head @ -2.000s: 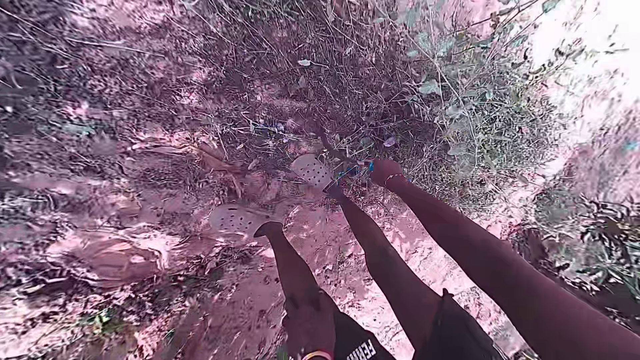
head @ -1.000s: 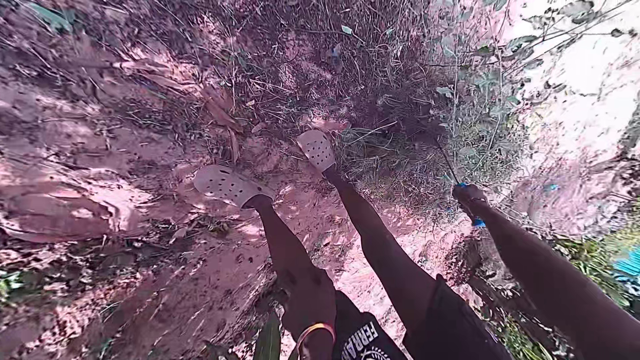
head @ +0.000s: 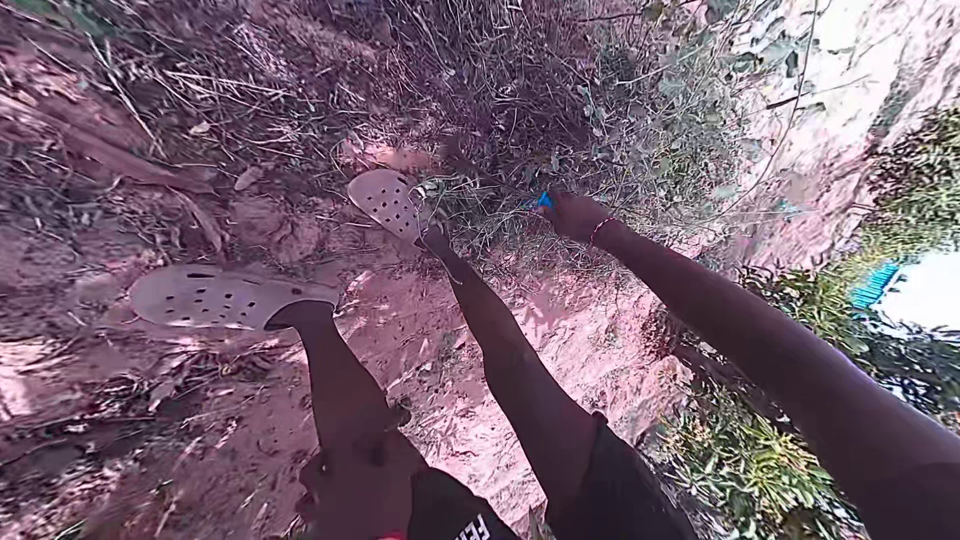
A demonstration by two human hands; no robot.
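Note:
My right hand [head: 576, 216], with a thin red-and-white bracelet at the wrist, is closed on a blue handle [head: 545, 200] beside low weeds and dry stems [head: 517, 112]. The part beyond the handle blurs into the brush, so its kind cannot be told. Just left of that hand, a light perforated clog [head: 386, 201] is on my right foot. My left hand [head: 352, 480] is low in the view, in shadow over my left leg near the knee; its fingers are hard to make out.
Another perforated clog [head: 217, 298] is on my left foot, on reddish soil. A dry branch [head: 120, 161] and leaf litter lie at upper left. Green bushes [head: 757, 457] stand at lower right, below a pale slope [head: 832, 127]. A thin stem rises at upper right.
My right hand, out to the right of the feet one second ago, is now back close by the right clog, still on the blue handle. My left hand stays near the left knee.

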